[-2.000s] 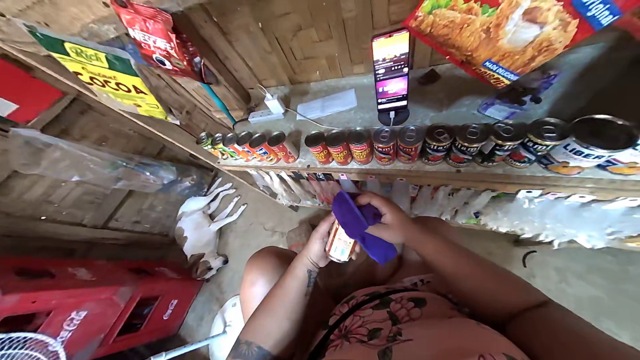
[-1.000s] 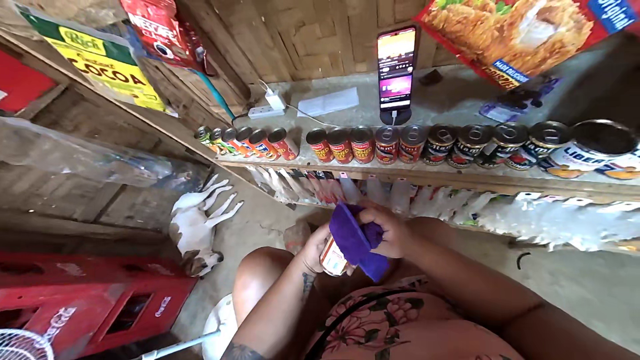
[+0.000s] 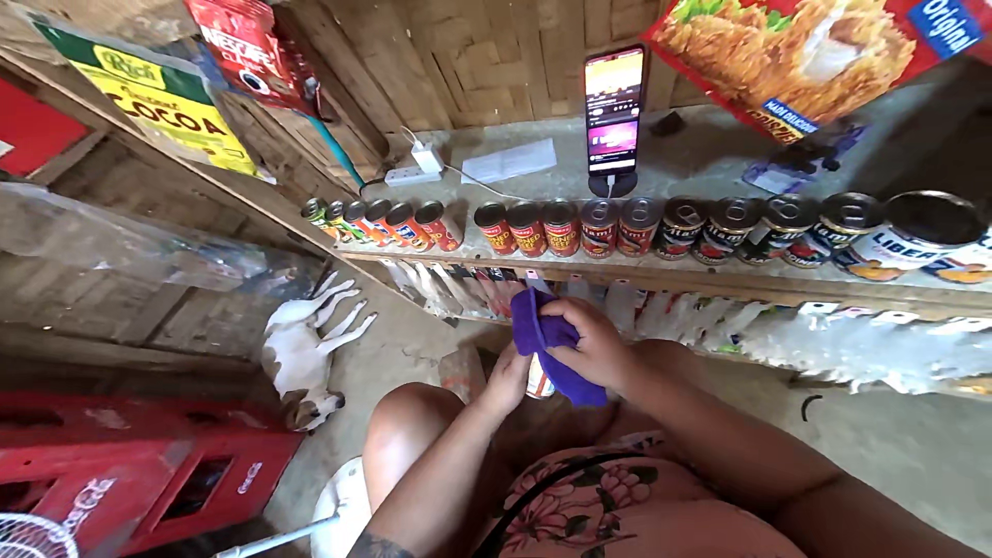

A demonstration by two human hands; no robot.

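Above my lap, my left hand (image 3: 508,380) grips a can with a white and orange label (image 3: 539,378), partly hidden by the cloth and my fingers. My right hand (image 3: 587,341) holds a purple cloth (image 3: 546,333), which is draped over the top of the can and hangs down its right side. Beyond my hands, a row of food cans stands along the shelf's front edge, among them red corned beef cans (image 3: 561,229), dark-labelled cans (image 3: 727,231) and a larger fruit can (image 3: 883,256) at the right.
A lit phone (image 3: 614,116) stands on the shelf (image 3: 496,186) near a power strip (image 3: 412,176) and a folded paper (image 3: 510,160). Small plastic packets (image 3: 845,341) hang below the shelf edge. A dog (image 3: 302,356) lies on the floor at left, beside red crates (image 3: 139,457). Pouches hang above.
The purple cloth and my right hand have shifted over the can between my hands; the cloth now covers its top. My left hand keeps its hold on the can.
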